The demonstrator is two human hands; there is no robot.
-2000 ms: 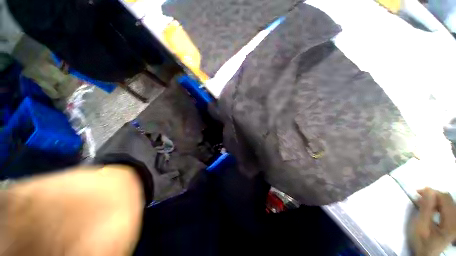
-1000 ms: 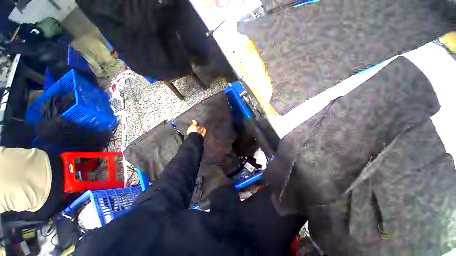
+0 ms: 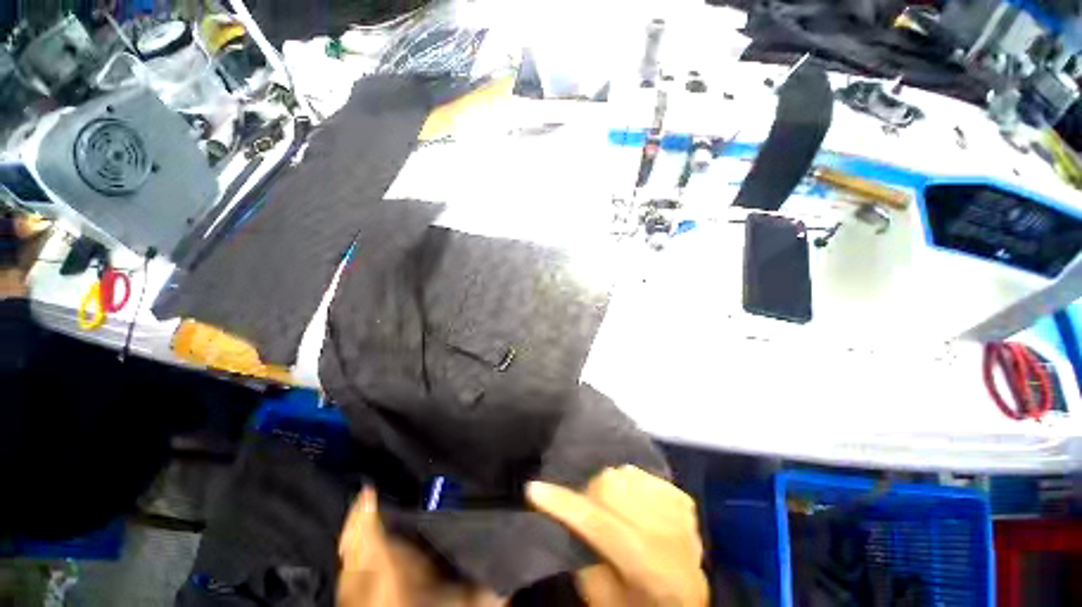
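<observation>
A dark charcoal garment piece (image 3: 510, 296) with ridged seams and a short slit lies on the white table and drapes over its front edge. Below that edge, my left hand (image 3: 398, 557) and my right hand (image 3: 635, 534) hold a dark cloth piece (image 3: 498, 545) between them. A small blue-and-white mark shows on dark cloth between the hands. My left hand is blurred, and the bottom edge cuts both hands off. A larger flat dark panel (image 3: 279, 237) lies to the left over tan card (image 3: 220, 350).
The white sewing machine (image 3: 878, 285) has a black phone (image 3: 777, 267) on its bed and red-handled snips (image 3: 1017, 379) at right. Red and yellow scissors (image 3: 104, 296) lie at left. Blue crates stand below, one at right (image 3: 884, 486). Another person's hand (image 3: 21, 243) is at far left.
The view has swung from the floor crate back to the table. My left hand has moved from the dark cloth in the crate to the table front, beside my right hand, with cloth held.
</observation>
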